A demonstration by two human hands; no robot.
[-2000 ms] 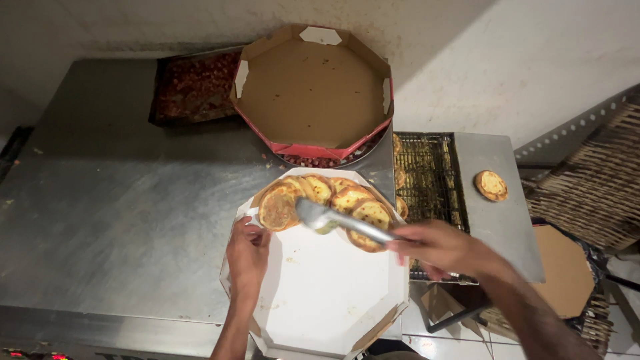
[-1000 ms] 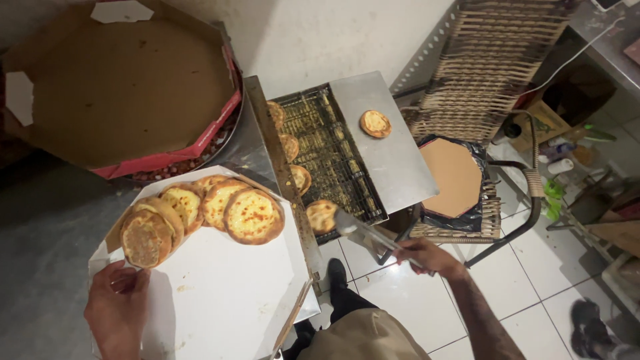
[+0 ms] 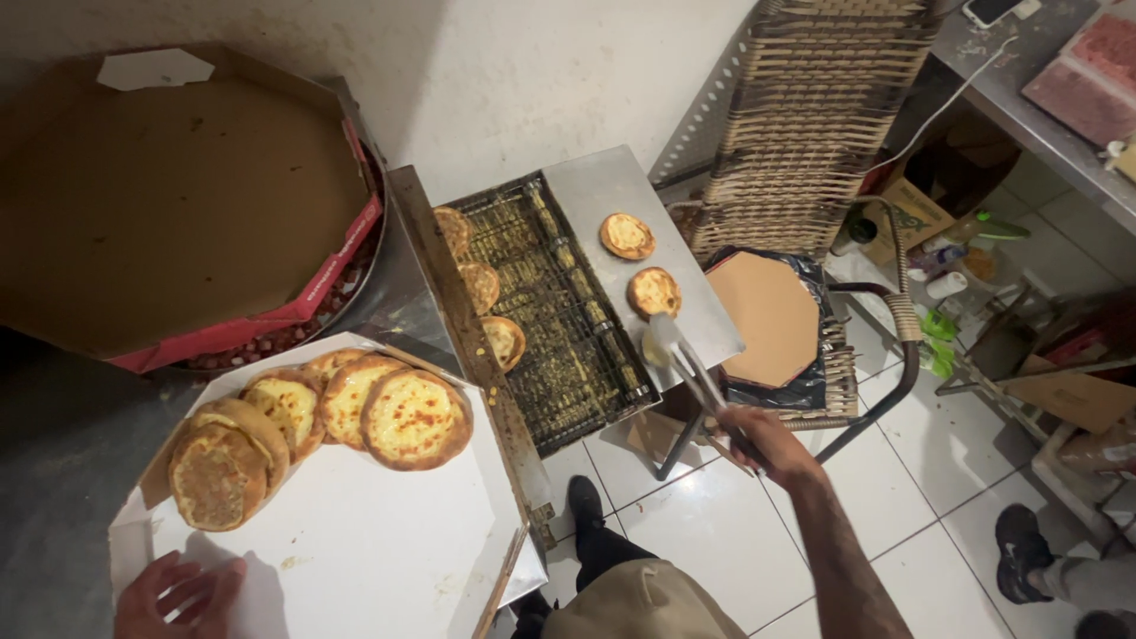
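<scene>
My right hand (image 3: 765,445) grips metal tongs (image 3: 697,368), whose tips are beside a small round cheese-topped flatbread (image 3: 655,293) on the steel shelf (image 3: 612,182). Another flatbread (image 3: 627,236) lies behind it. Several more sit along the left side of the oily conveyor belt (image 3: 559,319). My left hand (image 3: 180,596), fingers apart and holding nothing, is over the near left edge of an open white octagonal cardboard box (image 3: 355,541). Inside that box, several cheese-topped flatbreads (image 3: 417,420) overlap along the far side, and a browned one (image 3: 217,477) lies at the left.
A large open pizza box (image 3: 177,195) rests on a round pan of red chopped filling (image 3: 266,351) at the left. A woven chair (image 3: 808,115) holds a cardboard octagon (image 3: 768,315) on black plastic. Another person's shoe (image 3: 1022,552) is on the tiled floor at the right.
The flatbread at the belt's near end a second ago is now on the steel shelf, with the tongs by it. My left hand has come away from the box's flatbreads. The view has swung right.
</scene>
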